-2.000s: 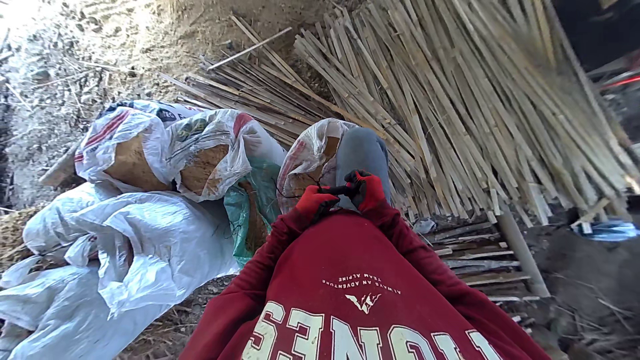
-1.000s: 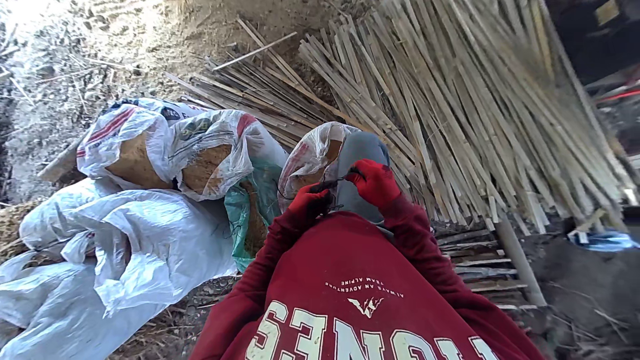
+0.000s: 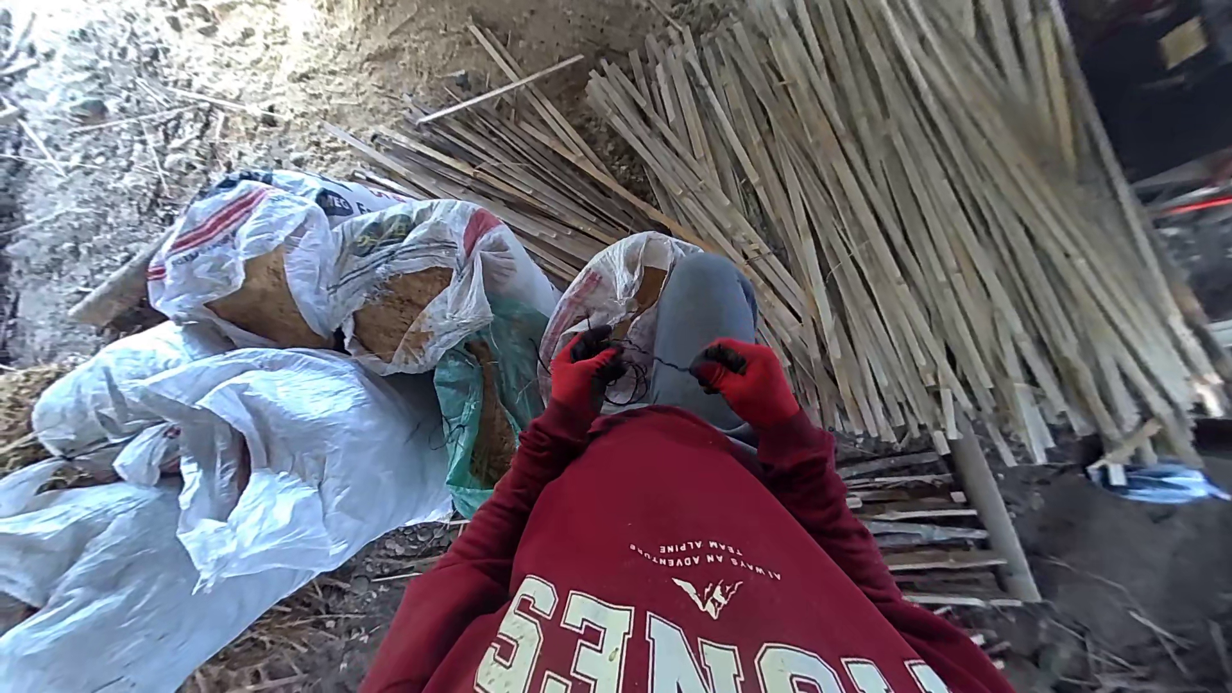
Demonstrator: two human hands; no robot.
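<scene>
My left hand [image 3: 585, 370], in a red glove with black fingers, is closed on a tangle of thin dark cord [image 3: 630, 380] in front of my lap. My right hand [image 3: 741, 377], gloved alike, pinches another part of the cord. A strand of it spans the gap between the two hands, over my grey-trousered knee [image 3: 703, 313]. Just beyond my left hand stands an open white woven sack [image 3: 602, 289] with brown material showing inside. Whether the cord is string or wire, I cannot tell.
Split bamboo strips [image 3: 866, 212] lie in a broad pile at the right, darker strips [image 3: 520, 183] behind the sacks. More filled white sacks [image 3: 423, 279], a green sack [image 3: 462, 395] and white plastic sheeting [image 3: 289, 443] are at the left. A slatted wooden frame [image 3: 991, 520] lies at the lower right.
My hands, close together two seconds ago, are now farther apart, with the dark cord plainly visible between them.
</scene>
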